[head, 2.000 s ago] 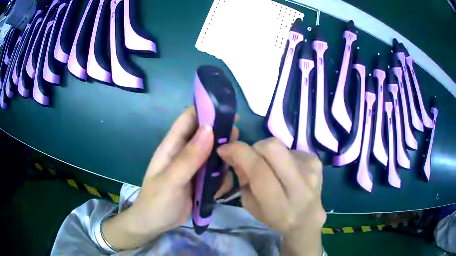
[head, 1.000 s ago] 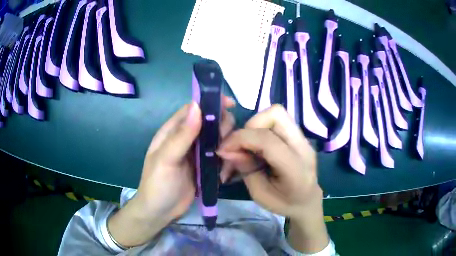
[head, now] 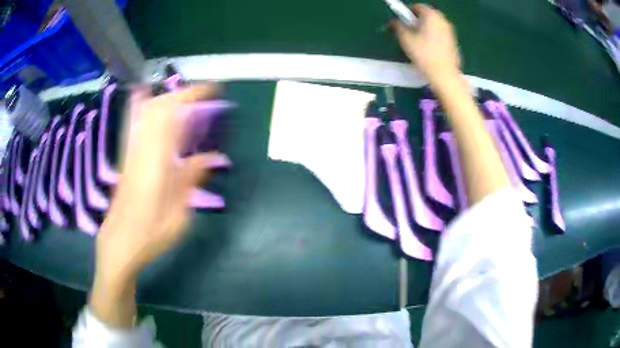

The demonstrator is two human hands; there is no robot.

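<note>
My left hand (head: 146, 183), blurred, is over the left group of pens. Its fingers and thumb are around a blurred pink-purple and black pen (head: 204, 122) at that group's right end. My right hand (head: 434, 42) is stretched over the green surface past the pale rail. Its fingers grip a small white and dark item (head: 401, 12), cut off by the top edge and not clear. Pink and black pens (head: 377, 183) lie in a row on the right, some hidden under my right forearm. More pens (head: 85, 173) lie close together on the left.
A white sheet (head: 316, 129) lies mid-bench. A slim pale stick (head: 403, 284) lies at the front edge. The pale rail (head: 272, 66) crosses behind. A grey post (head: 109, 34) and blue bin (head: 34, 54) stand at the upper left. A translucent bottle (head: 28, 112) is at the far left.
The pen has left the middle, where both hands worked on it. My left hand has moved to the left row, my right hand far forward past the rail. The view has shifted.
</note>
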